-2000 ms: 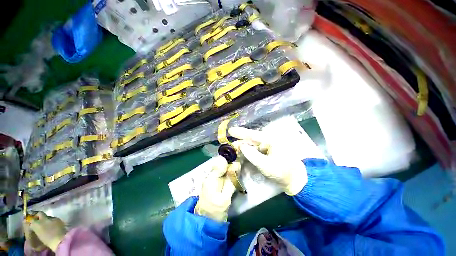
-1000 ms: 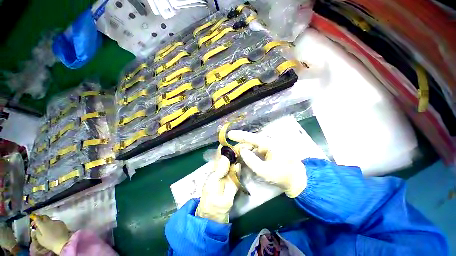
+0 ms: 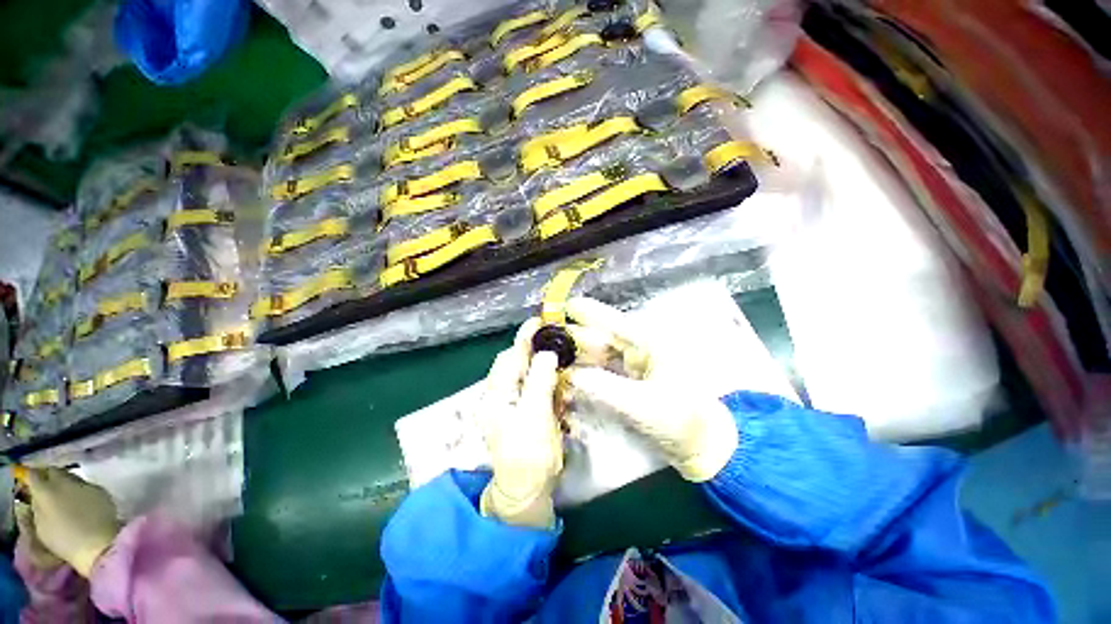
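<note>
A wristwatch (image 3: 554,345) with a round dark head and yellow strap is held between my two gloved hands, above a pale sheet (image 3: 445,435). My left hand (image 3: 524,427) grips the watch from below, with its thumb at the lower edge of the dark head. My right hand (image 3: 640,393) has its fingers at the right side of the head and strap. One strap end points up and away; the lower strap is mostly hidden by my fingers. I cannot make out any film piece.
A black tray (image 3: 524,262) with rows of yellow-strapped watches under clear film lies behind; another tray (image 3: 116,410) is at left. Bright white sheets (image 3: 889,329) lie at right beside stacked red-edged trays (image 3: 962,207). A co-worker's gloved hand (image 3: 71,518) and pink sleeves are at lower left.
My left fingers have moved up around the watch head, and my right fingers have closed in on it. The view has shifted, so the trays sit higher in the picture.
</note>
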